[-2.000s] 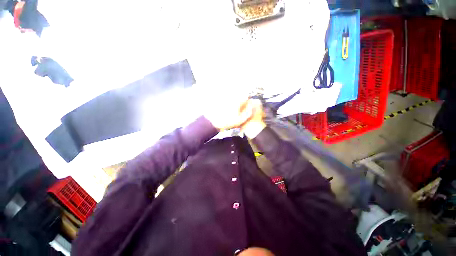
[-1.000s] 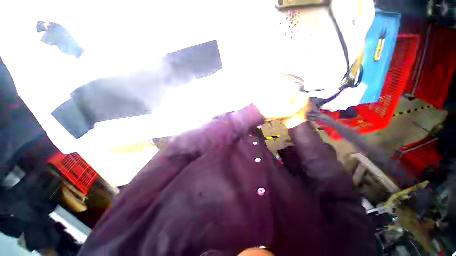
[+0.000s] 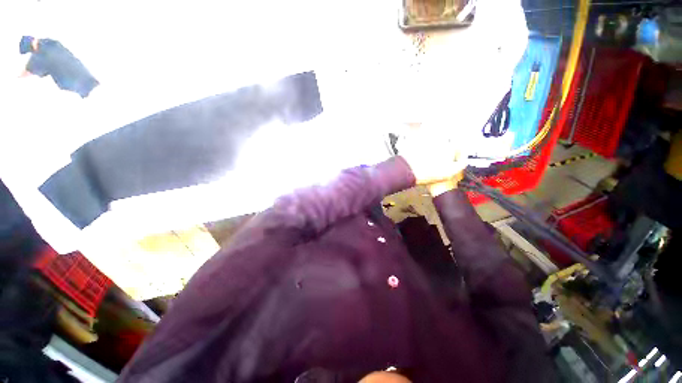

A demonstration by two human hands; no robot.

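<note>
A long dark grey garment panel [image 3: 172, 146] lies slightly curved on the white table cover [image 3: 187, 45], with an overlap at its left end. A small crumpled dark fabric piece [image 3: 63, 67] lies at the upper left. My left hand [image 3: 426, 158] and my right hand [image 3: 449, 182] are close together at the table's near edge, right of the panel. Both are strongly overexposed. A black-wrapped line [image 3: 508, 206] and a yellow hose [image 3: 557, 112] run to them. What is between the hands is washed out, so their grip cannot be told.
A brownish iron rest [image 3: 436, 13] is at the top. Scissors [image 3: 497, 116] and yellow snips [image 3: 532, 82] are by the blue tray [image 3: 550, 56] at right. Red crates [image 3: 613, 97] stand beyond it, another [image 3: 75, 280] at lower left.
The view has shifted. My hands have moved right, away from the panel. The yellow hose now shows at right, and the dark cord that crossed near the rest has left that spot.
</note>
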